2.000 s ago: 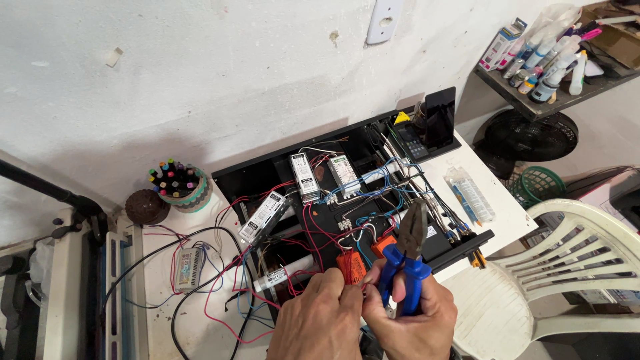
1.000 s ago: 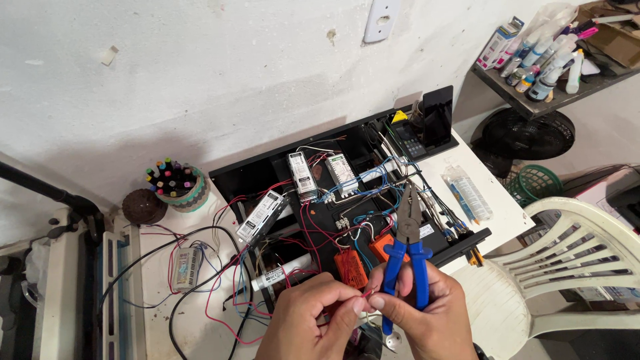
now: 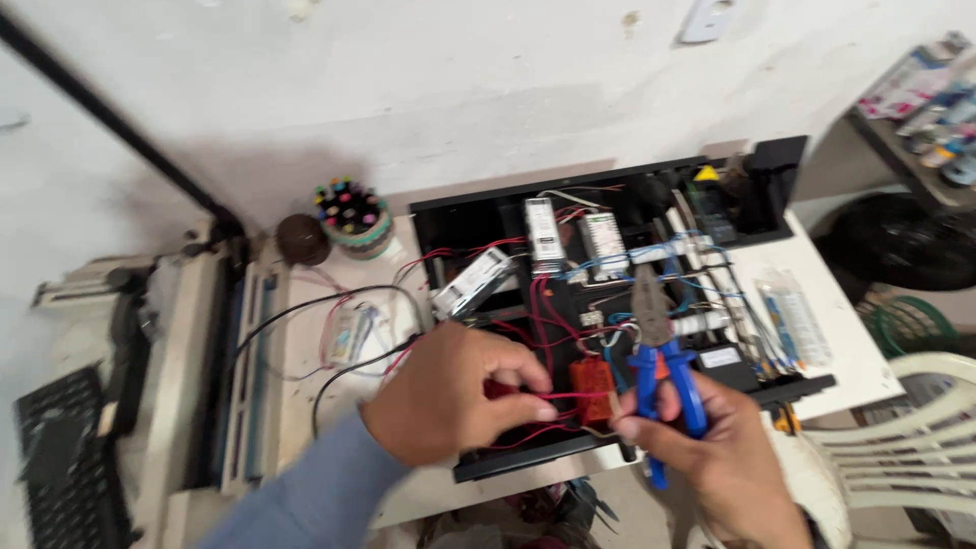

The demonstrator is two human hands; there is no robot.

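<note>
Between thumb and fingers, my left hand [image 3: 457, 389] pinches a red wire [image 3: 564, 395] that runs right, across an orange module [image 3: 592, 389]. Blue-handled combination pliers [image 3: 663, 374] rest in my right hand [image 3: 709, 450], jaws up and away from me, while its thumb and finger meet near the wire's other end. Beneath both hands lies a black frame [image 3: 534, 463] full of wiring. White driver boxes with labels [image 3: 544, 235] sit in its upper part, one tilted [image 3: 474, 284] at the left. A small terminal block [image 3: 591, 318] is near the middle.
A pot of markers [image 3: 358, 221] and a brown ball-like object [image 3: 303, 239] stand left of the frame. A black cable [image 3: 305, 305] loops over the white table. A keyboard [image 3: 69, 457] lies far left, a white plastic chair [image 3: 900, 450] at right. A clear pack [image 3: 793, 316] lies on the table's right.
My hands have drawn apart, the left one moving left with the red wire. The pliers remain in my right hand. The view has shifted left.
</note>
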